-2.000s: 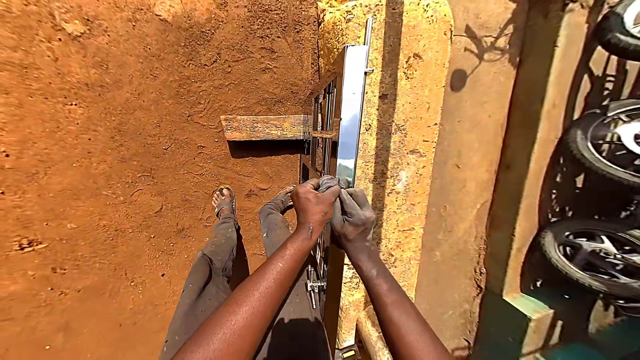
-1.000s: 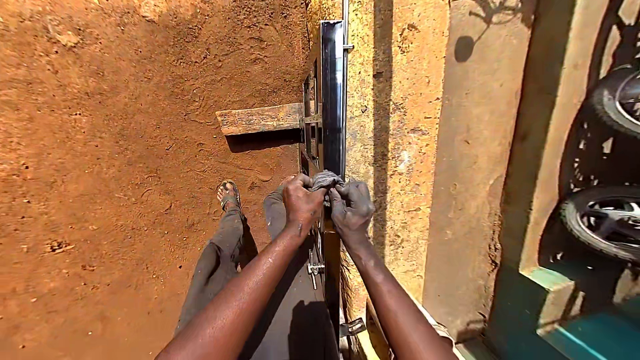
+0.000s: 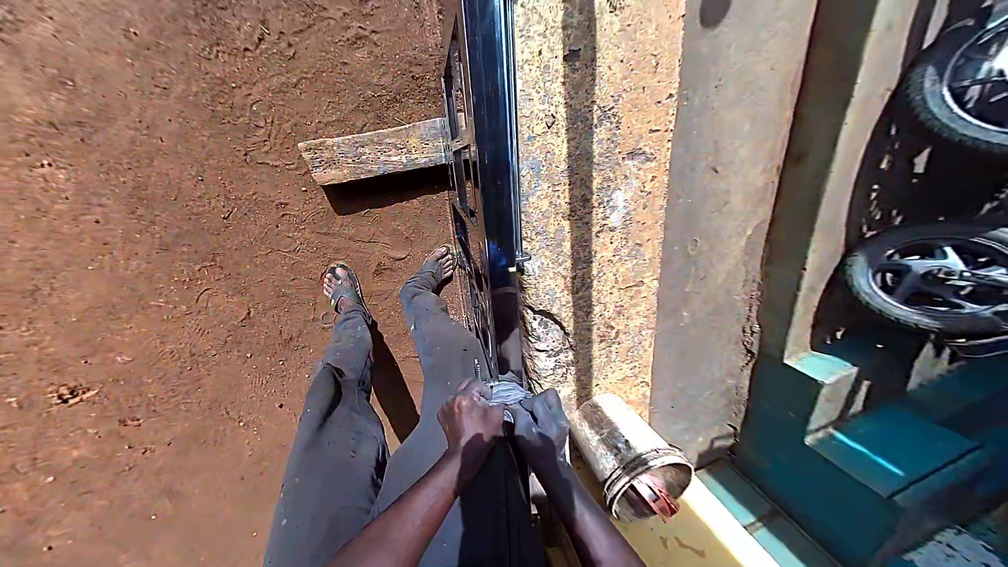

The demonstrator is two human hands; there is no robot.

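Note:
A dark metal gate or door frame (image 3: 498,157) with a glossy flat edge stands on its side, running from the top of the view down to my body. My left hand (image 3: 472,417) and my right hand (image 3: 542,424) meet over this edge, close to my waist. Between them they pinch a crumpled grey cloth (image 3: 508,394), which lies across the edge. The fingers of both hands are curled around the cloth. My right hand looks coated in grey dust. What lies under the cloth is hidden.
A wooden board (image 3: 378,153) sticks out left from the frame over red soil. Right of my right hand lies a tilted, dirty bucket (image 3: 630,453) with reddish material inside. A concrete ledge (image 3: 606,197) runs along the frame's right. Motorcycle wheels (image 3: 929,276) and a teal step (image 3: 890,449) are farther right.
Both hands have moved down along the frame toward my body, still holding the cloth. The view has shifted, and the bucket and my second foot now show plainly.

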